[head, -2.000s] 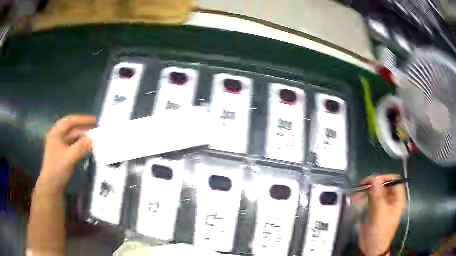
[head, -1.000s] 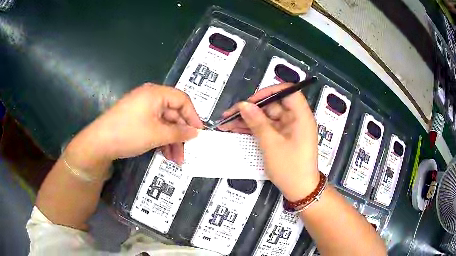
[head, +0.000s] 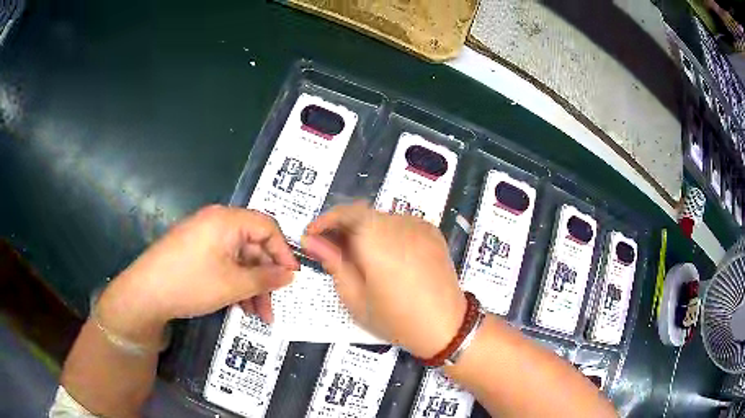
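Note:
My left hand [head: 208, 265] pinches the upper left edge of a white sticker sheet [head: 314, 310] with rows of tiny grey dots. My right hand [head: 388, 269] is over the sheet's right part, its thumb and forefinger close together near my left fingertips. The black tweezers do not show; whether my right fingers hold anything is hidden. Below both hands lies a clear blister tray [head: 372, 106] with two rows of white panels [head: 496, 245], each with a dark oval window and black print. The hands and sheet cover parts of several panels.
A dark green mat [head: 147, 106] lies under the tray. A tan board [head: 400, 24] and a pale grey board [head: 572, 82] lie at the rear. At the right are a yellow-green strip [head: 660, 273], a desk fan [head: 727, 310] and a small red and white cup [head: 693, 208].
Both hands and the sheet appear slightly lower and further left, as does the tray. The black tweezers no longer show in my right hand. Its fingers have turned towards my left fingertips.

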